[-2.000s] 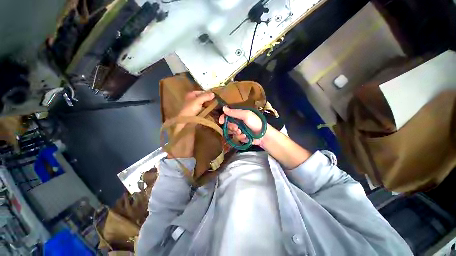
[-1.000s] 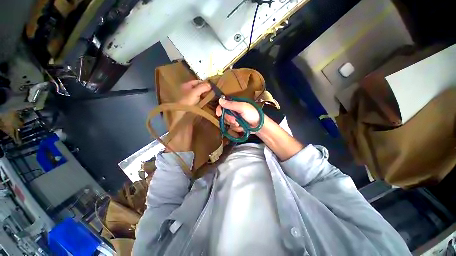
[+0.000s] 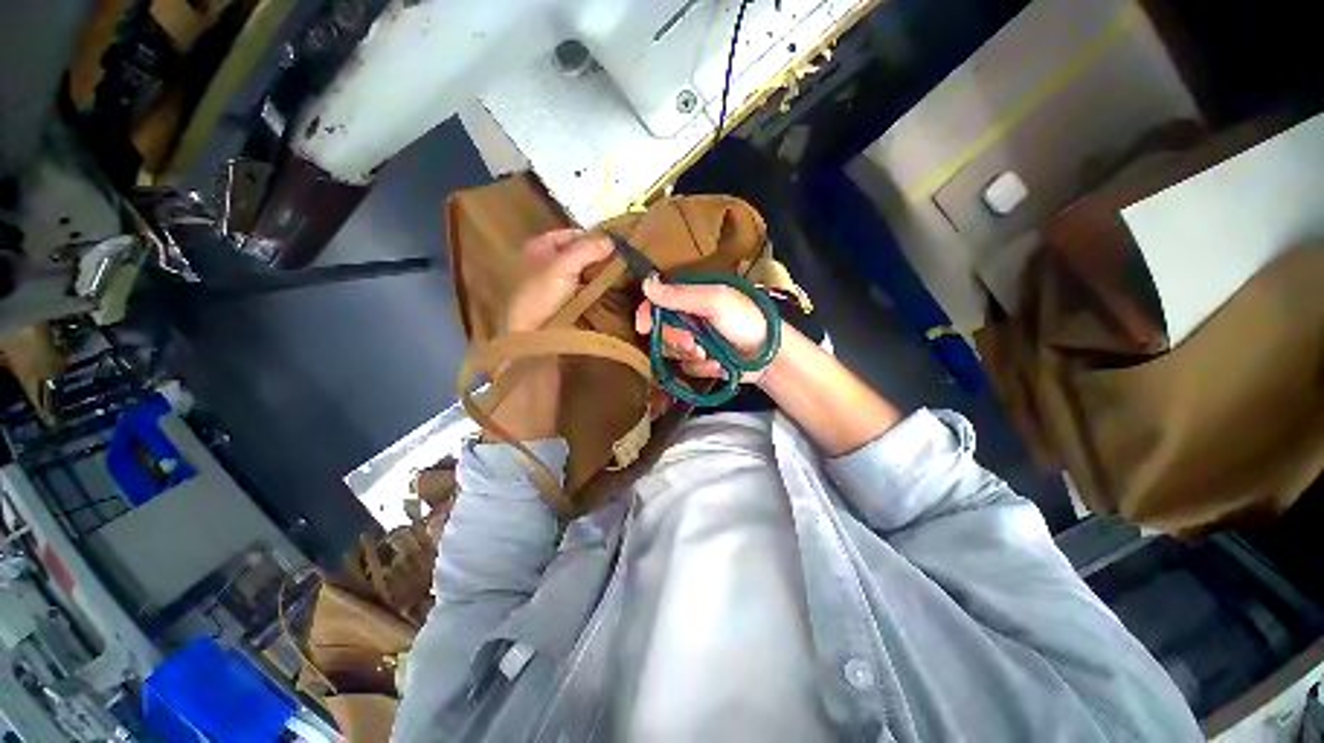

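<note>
A tan-brown handbag (image 3: 603,399) lies across my lap, just below the white table's corner. My left hand (image 3: 552,283) grips the bag's top edge, its fingertips at the rim; a strap loop (image 3: 559,346) arches over my left wrist. My right hand (image 3: 719,331) holds scissors (image 3: 738,380) with dark green looped handles. The dark blades point up and left, with the tips close to my left fingertips. Whether the blades are apart is too small to tell. A pale side tab (image 3: 630,441) shows at the bag's lower edge. Threads cannot be made out.
A white machine table (image 3: 581,124) with a worn yellowish edge stands ahead. At the right are a carton (image 3: 1045,124), brown material (image 3: 1176,421) and a white sheet (image 3: 1234,232). A heap of tan bags (image 3: 356,631) and a blue bin (image 3: 218,694) are at lower left.
The scissors have swung so that the blades show between both hands. The strap loop shifted left, then back right. The table appears shifted up and left as the view moved.
</note>
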